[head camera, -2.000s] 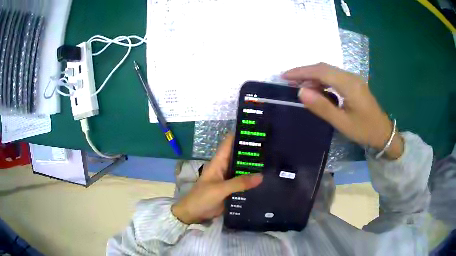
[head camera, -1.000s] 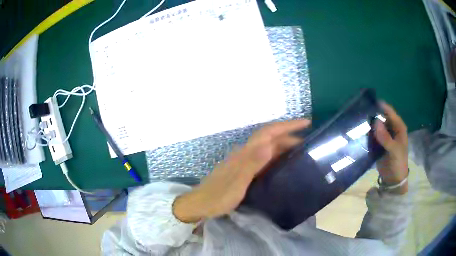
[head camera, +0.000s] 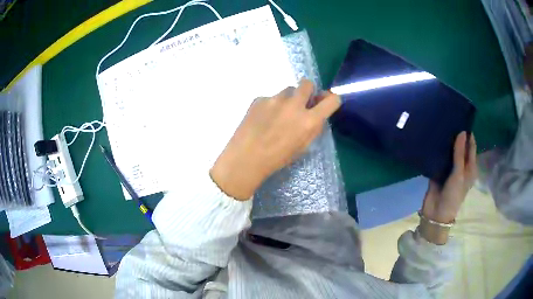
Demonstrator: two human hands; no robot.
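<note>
The tablet (head camera: 403,111), a dark slab with a bright light streak and a small white patch, is held tilted at the right over the green mat. My right hand (head camera: 459,166) grips its lower right corner. My left hand (head camera: 274,140) reaches over the record sheet (head camera: 187,105), its fingertips at the tablet's left edge and the bubble wrap bag (head camera: 304,190). Whether they pinch the bag or touch the tablet cannot be told. The clear, dimpled bag lies flat, partly under the sheet and my left hand.
A pen (head camera: 125,181) lies left of the sheet, its lower end at my left sleeve. A power strip (head camera: 65,172) with white cables is farther left, beside stacked wrapped units (head camera: 13,157). A white connector (head camera: 290,22) lies at the top. Another person's sleeve (head camera: 517,178) shows at right.
The tablet has moved from in front of my body up and right, and turned. My right hand stays on it; my left hand has moved up to the bag's right edge. The view has shifted.
</note>
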